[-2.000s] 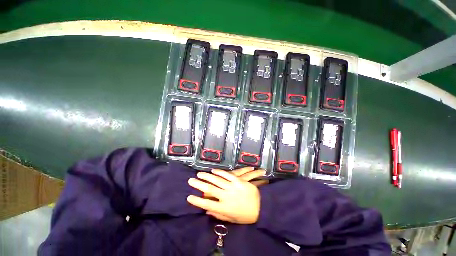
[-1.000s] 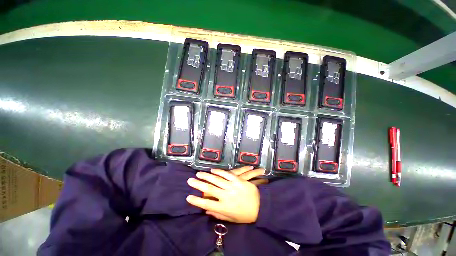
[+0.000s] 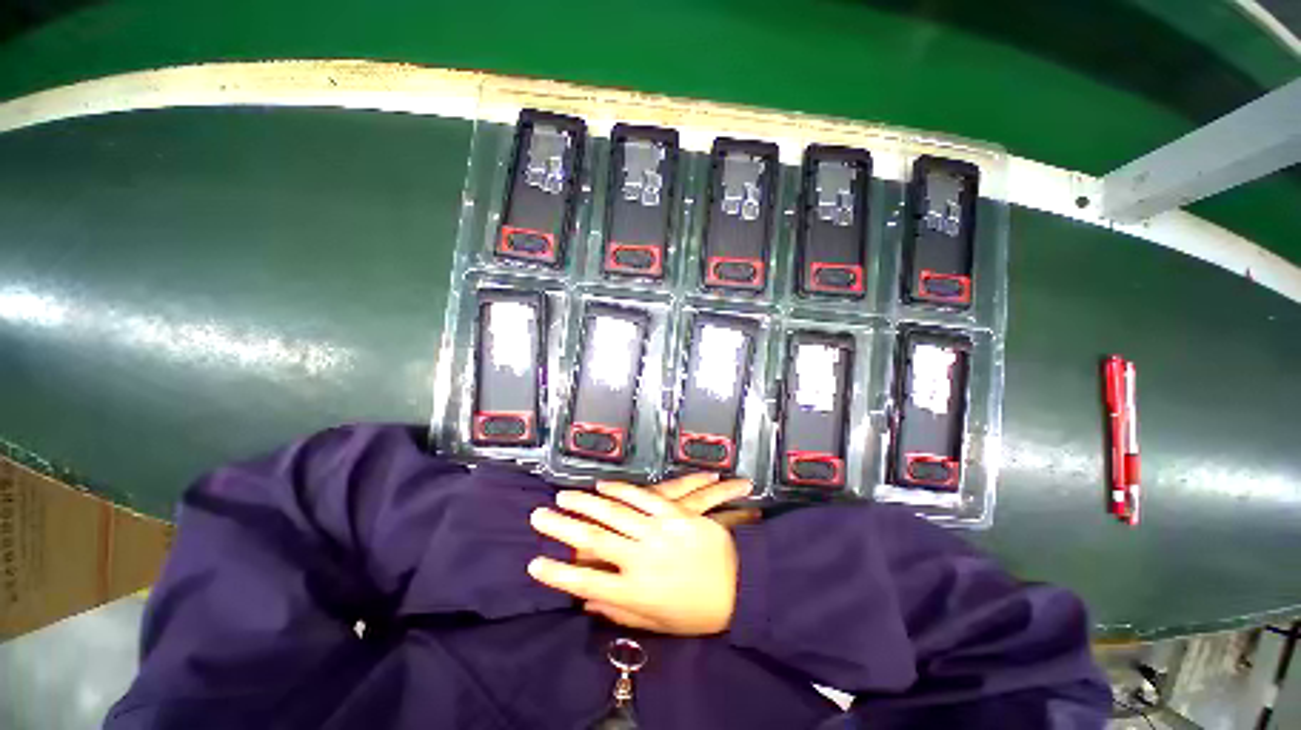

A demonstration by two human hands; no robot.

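Observation:
A clear plastic blister tray (image 3: 996,428) lies on the dark green surface beyond my hands. Feature phones lie back up in its two rows of pockets, such as a far-row phone (image 3: 635,203) and a near-row phone (image 3: 713,392), with red-outlined ovals at their near ends. My right hand (image 3: 642,553) is bare, fingers spread and pointing left, resting over my left hand and sleeve at the tray's near edge. It holds nothing visible. My left hand (image 3: 709,494) is mostly hidden beneath it; only some fingers show, pointing right.
Two red-and-white marker pens (image 3: 1123,439) lie right of the tray. A pale edge rail (image 3: 328,83) and a brighter green conveyor belt (image 3: 571,36) run beyond the tray. A white post (image 3: 1213,154) stands at upper right. A cardboard box (image 3: 72,556) is at lower left.
The tray, phones and pens appear slightly further left in the picture, as the view has shifted a little. My hands keep the same crossed pose.

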